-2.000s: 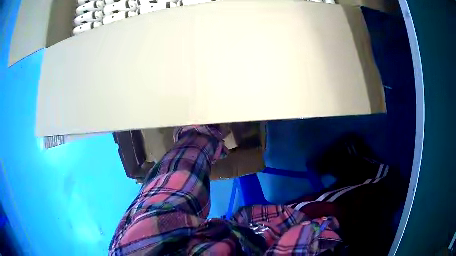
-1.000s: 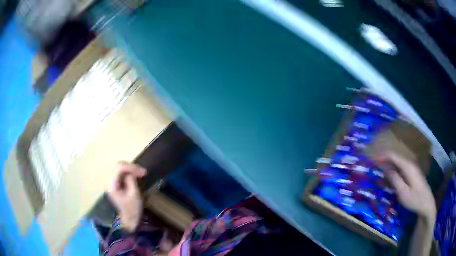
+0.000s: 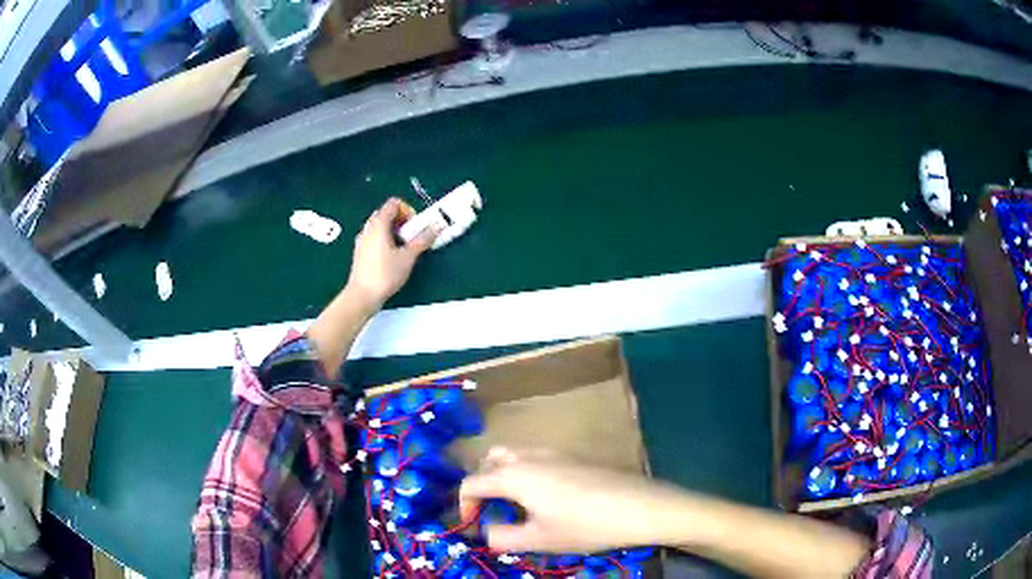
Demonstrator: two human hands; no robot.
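My left hand (image 3: 383, 256) holds a white housing shell (image 3: 450, 215) over the green conveyor belt, with a short wire standing out at its top. My right hand (image 3: 532, 498) is inside the open battery carton (image 3: 555, 368), among blue battery cells (image 3: 413, 458) with red leads and small white connectors. Its fingers are curled down beside a blue cell; whether they grip it is unclear. The carton's upper right part shows bare cardboard.
A full battery carton (image 3: 883, 362) stands at right, with another at its right edge. A white rail (image 3: 566, 303) runs behind the open carton. White pieces (image 3: 315, 226) lie on the belt. Cardboard sheets (image 3: 147, 147) are upper left; a small carton (image 3: 79, 424) is left.
The view has swung from the large carton of white parts to the bench and belt. My left hand has moved up over the belt and now holds a white shell.
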